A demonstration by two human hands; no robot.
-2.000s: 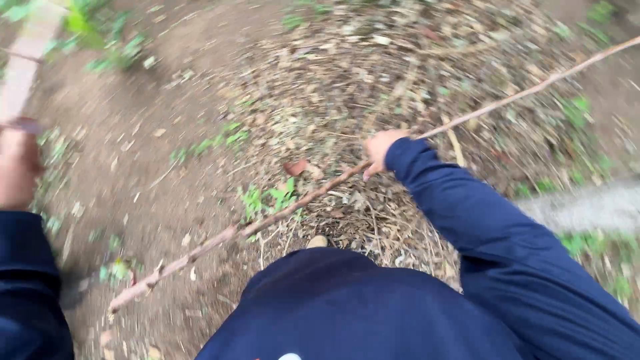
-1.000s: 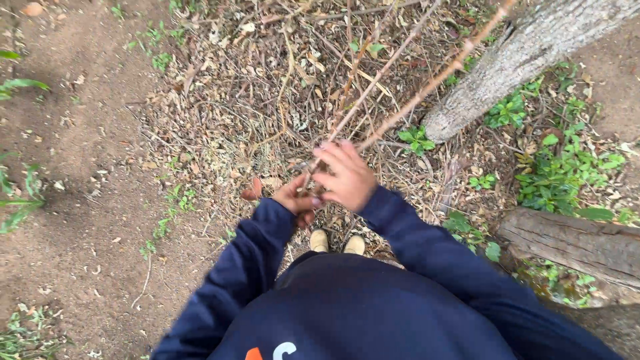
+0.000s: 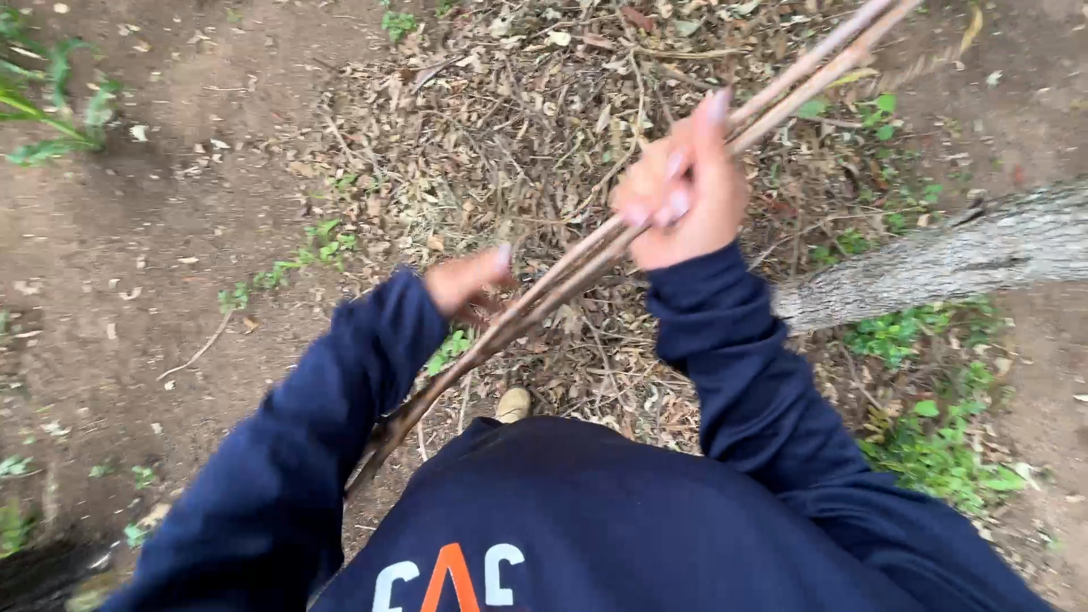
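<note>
Long thin wooden sticks (image 3: 561,283) lie together in a bundle that runs slantwise from the upper right down past my left forearm. Around the bundle, above its middle, my right hand (image 3: 684,183) is closed. Just left of the sticks is my left hand (image 3: 472,285), blurred, its thumb apart from the other fingers; part of it is behind the sticks, and whether it touches them is unclear. The lower ends of the sticks pass beside my left sleeve, and their upper ends run out of view.
A tree trunk (image 3: 943,255) stands at the right, with green weeds (image 3: 943,425) below it. Dry leaf litter (image 3: 476,153) and twigs cover the ground ahead. My shoe (image 3: 513,405) shows beneath me. A leafy plant (image 3: 64,110) grows at the upper left.
Two seconds ago my right hand held one stick and my hands were far apart. One second ago they were together at the sticks; now the sticks are close together and my left hand is apart from my right.
</note>
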